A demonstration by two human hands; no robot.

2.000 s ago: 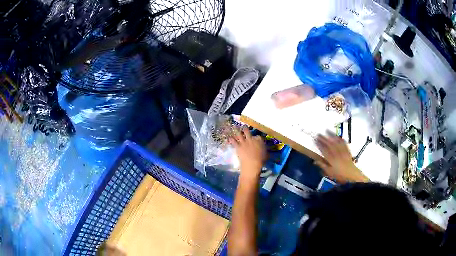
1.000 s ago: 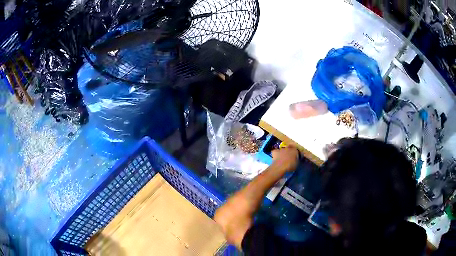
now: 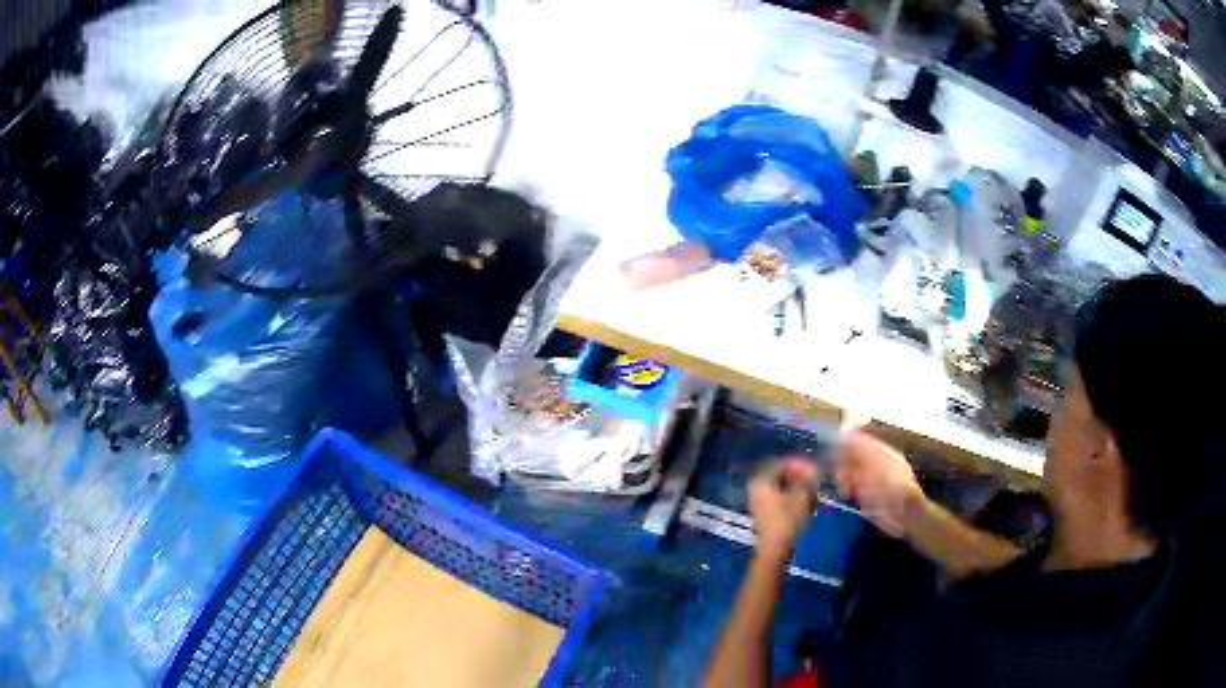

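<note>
Neither of my hands is in view. Nearest in front of me is a blue plastic crate [image 3: 464,551] with lattice sides and cardboard [image 3: 417,625] inside. Beyond it, a clear poly bag [image 3: 484,417] with small coppery pieces hangs below the table end, beside a light-blue item [image 3: 621,398] with a round yellow-and-dark label. On the white table [image 3: 699,323] lie an open blue plastic bag [image 3: 692,168], a pinkish packet [image 3: 664,266] and a small heap of coppery pieces [image 3: 764,264].
Another person [image 3: 1143,390] in dark clothing sits at the right, both hands raised at the table's wooden edge; what they hold is too blurred to tell. A machine [image 3: 961,255] stands on the table. A floor fan [image 3: 437,94] and a large blue bag [image 3: 262,363] are at the left.
The view has shifted, and more of the other person shows at the right. Their hand has left the light-blue item, and their two hands are now close together in front of them.
</note>
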